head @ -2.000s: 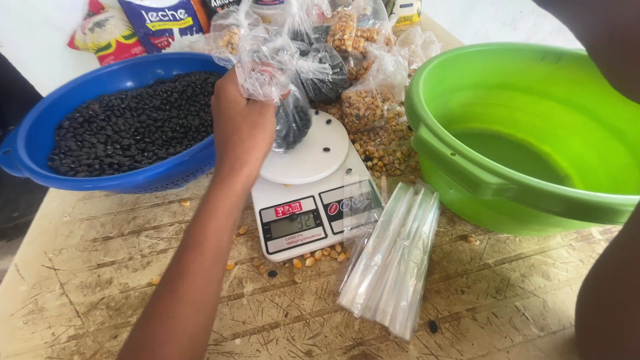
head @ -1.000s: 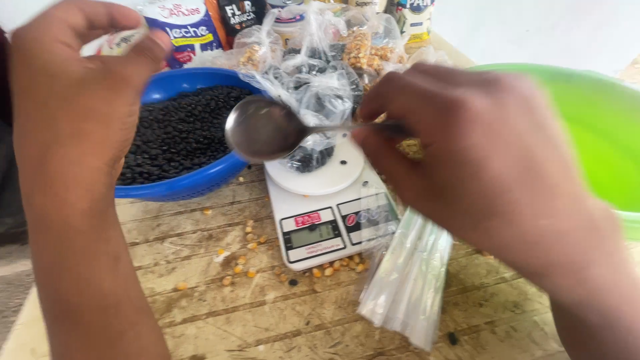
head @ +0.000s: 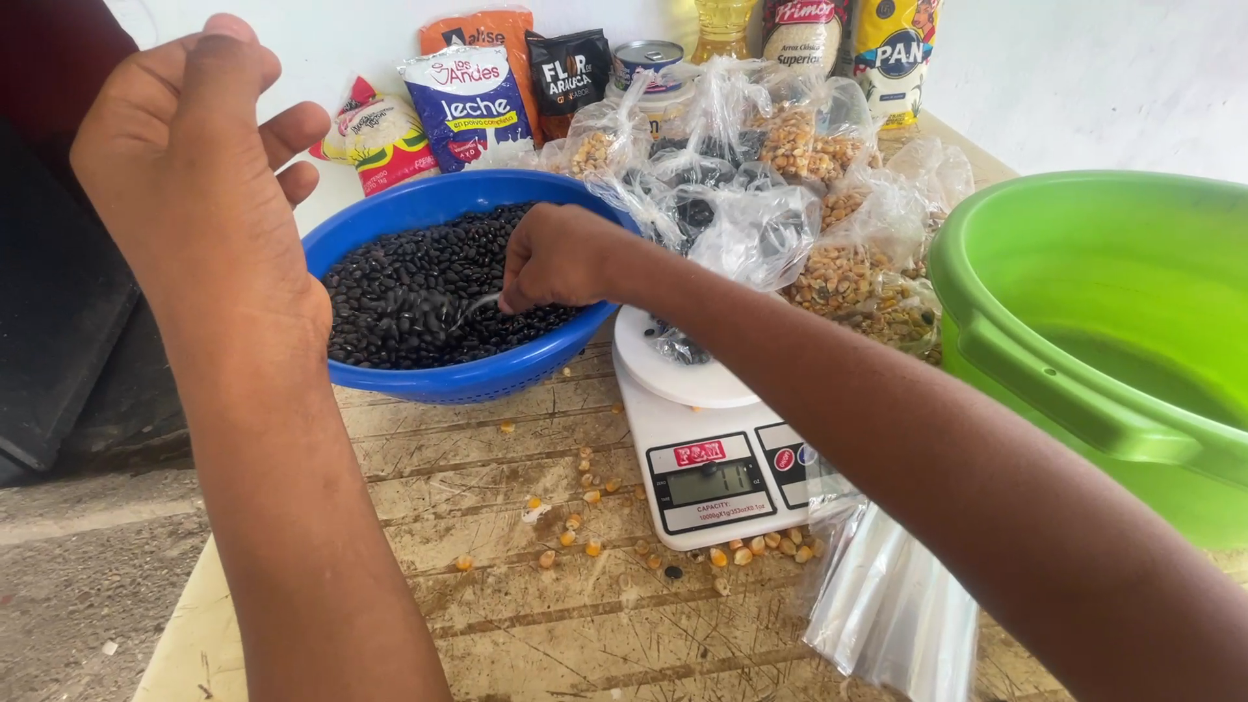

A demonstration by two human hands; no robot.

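My right hand (head: 561, 258) grips the handle of a metal spoon (head: 478, 307), whose bowl is sunk in black beans (head: 409, 283) inside a blue plastic colander (head: 468, 382). Raised at the left, my left hand (head: 210, 146) has bent fingers and shows nothing in it; it hangs before the colander's left side. A white digital kitchen scale (head: 648, 419) lies under my right forearm. On its round plate rests a clear plastic bag (head: 756, 234) with some black beans at the bottom, partly hidden by the forearm.
Tied bags of corn kernels (head: 843, 278) and beans crowd behind the scale. A green plastic tub (head: 1082, 390) stands right, flat clear bags (head: 897, 604) lie in front. Food packets (head: 468, 107), a can (head: 648, 60) and an oil bottle (head: 723, 29) line the wall. Loose kernels (head: 593, 549) dot the table.
My right hand has carried the spoon from above the scale left into the beans. My left hand remains raised at the left. The view has shifted.
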